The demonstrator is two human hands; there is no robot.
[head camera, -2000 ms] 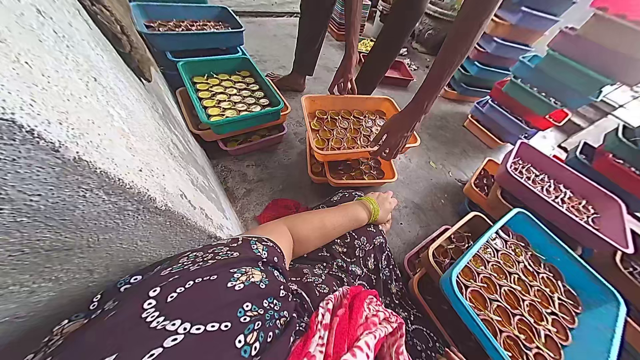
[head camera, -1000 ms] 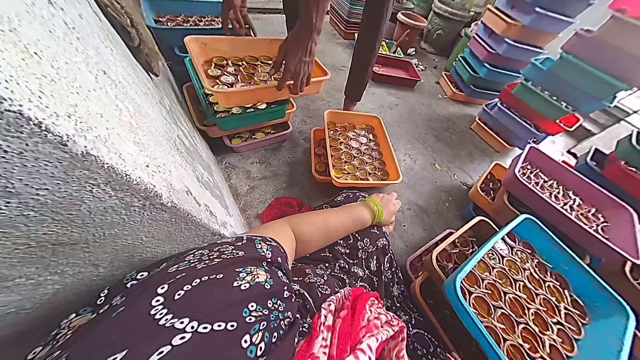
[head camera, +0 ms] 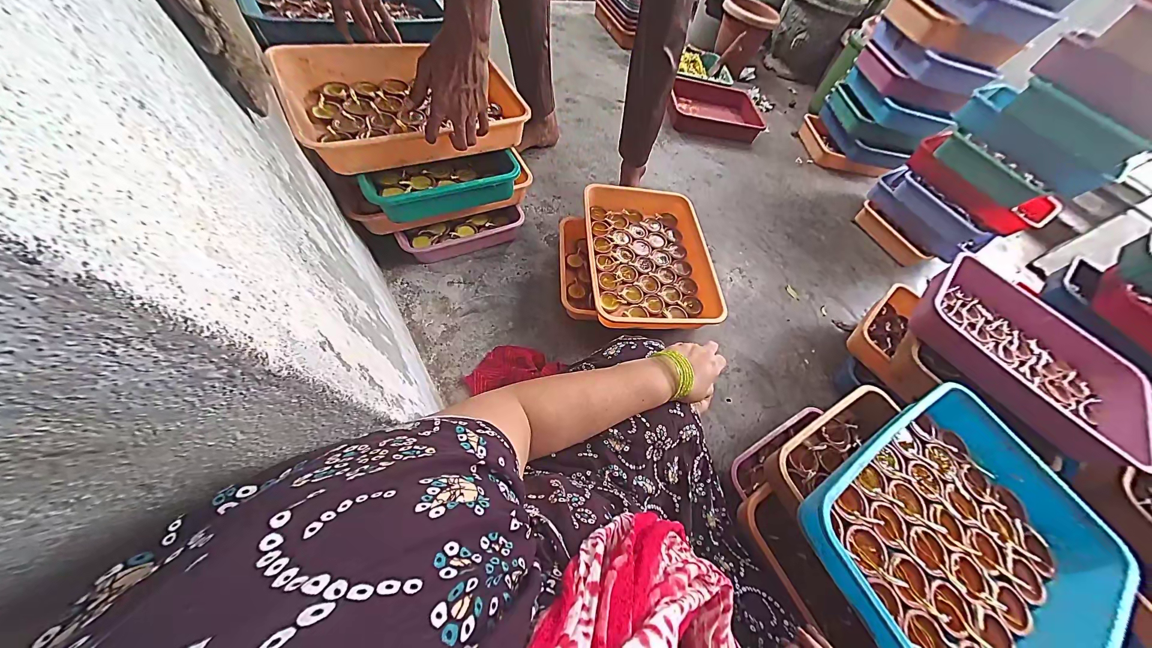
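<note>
My left hand point(head camera: 706, 371), with yellow-green bangles at its wrist, rests on my raised knee; its fingers are partly hidden and nothing shows in them. What looks like fingertips of my right hand point(head camera: 807, 638) shows at the bottom edge, beside the blue plastic tray point(head camera: 814, 513); the rest is out of view. That tray holds rows of small clay lamps point(head camera: 940, 531) with wicks. Just beyond my left hand, an orange tray point(head camera: 706, 261) of filled clay lamps sits over another orange tray point(head camera: 574, 301). At upper left, a co-worker's hands are at an orange tray point(head camera: 360, 160) of lamps.
Under the co-worker's tray are a green tray point(head camera: 441, 205) and a pink tray point(head camera: 463, 247). A rough wall point(head camera: 225, 225) rises at left. A purple tray point(head camera: 1071, 337) and tall tray stacks point(head camera: 918, 99) stand at right. A dark red tray point(head camera: 717, 112) lies farther back on the concrete floor.
The co-worker has carried an orange tray of lamps from the pile before me to the left stack, above the green tray. Another orange tray of lamps now shows where it was. My left hand stays put.
</note>
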